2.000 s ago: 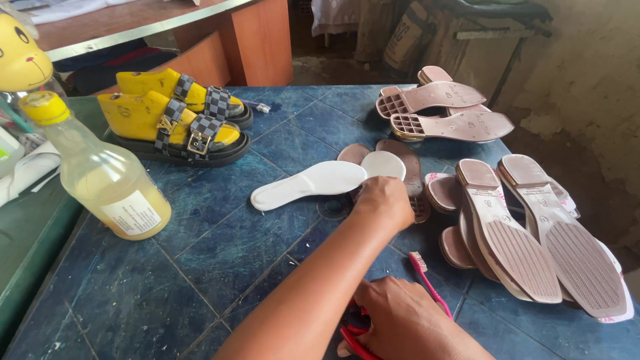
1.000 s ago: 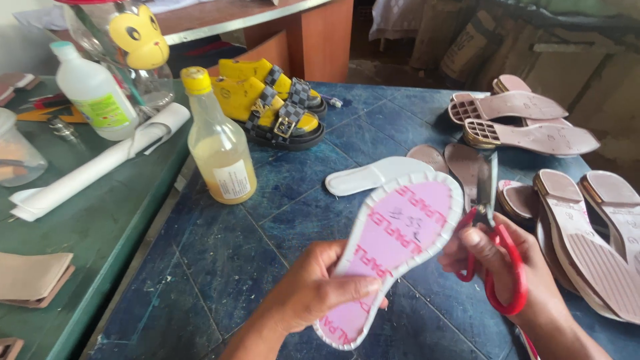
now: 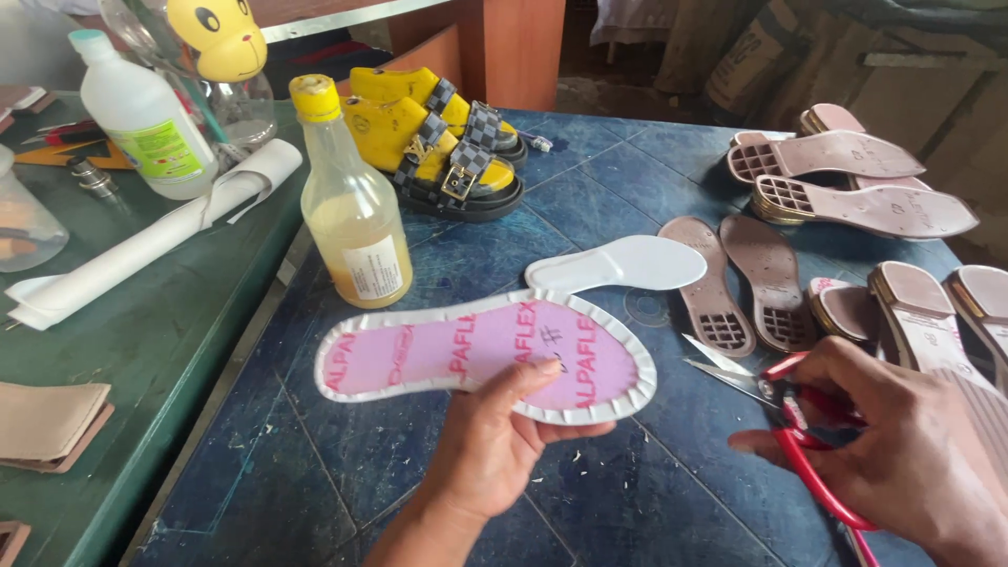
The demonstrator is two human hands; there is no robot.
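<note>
My left hand (image 3: 504, 433) holds a shoe insole (image 3: 425, 354) with its pink printed underside up and a white pleated edge folded around it. Red-handled scissors (image 3: 795, 409) are in my right hand (image 3: 890, 441), their blades slightly apart and pointing left. Beyond the held insole a white insole (image 3: 622, 264) lies on the blue table. Two brown outsoles, one at the left (image 3: 709, 283) and one at the right (image 3: 768, 276), lie beside it, just past the scissor blades. Part of a pink-handled brush (image 3: 862, 547) shows under my right hand.
A glass bottle of yellowish liquid (image 3: 354, 213) stands near the table's left edge. Behind it are yellow shoe lasts in checked sandals (image 3: 449, 150). Heeled soles (image 3: 866, 197) lie at the right. The green table (image 3: 157, 425) holds a white bottle (image 3: 146, 126) and a white roll (image 3: 165, 236).
The insole in my left hand has turned from upright to nearly level. The scissors have swung from pointing up to pointing left. Two seconds ago my left hand did not hold this insole up.
</note>
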